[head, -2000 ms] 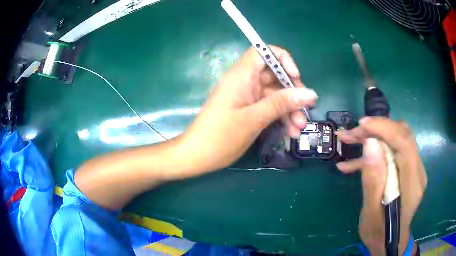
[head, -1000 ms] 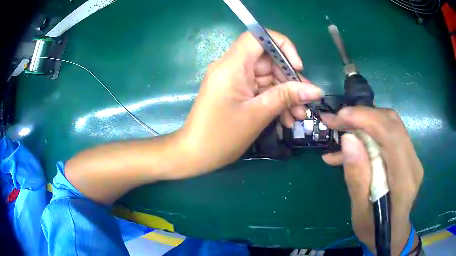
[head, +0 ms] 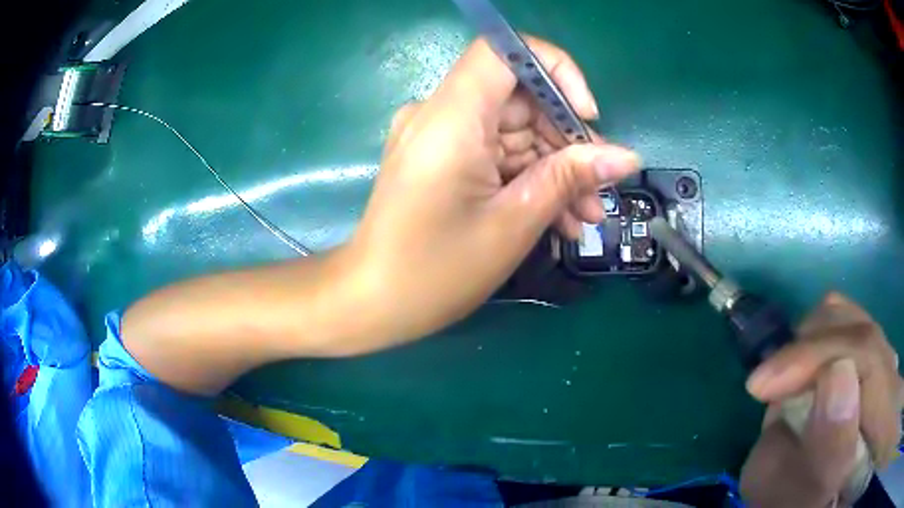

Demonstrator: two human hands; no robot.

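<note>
A small black watch housing (head: 615, 270) with a circuit board (head: 639, 230) and a pale rectangle inside sits open in the black holding fixture (head: 686, 187). My left hand (head: 476, 189) holds flat silver tweezers (head: 535, 79) with a row of round holes. Its fingertips are at the housing's upper left edge and hide the tweezers' tips. My right hand (head: 828, 397) holds the soldering iron (head: 724, 293) by its pale grip. The iron points up and left, its tip at the housing's right side; contact cannot be told.
A solder reel (head: 69, 101) stands at the far left, and its solder wire (head: 203, 164) curves over the green mat to my left forearm. A white strip (head: 129, 28) lies at the upper left. A red edge shows at the upper right corner.
My right hand has moved down and right, off the housing's right side. The iron has swung from pointing up past the fixture to pointing at the housing. My left hand still holds the tweezers there.
</note>
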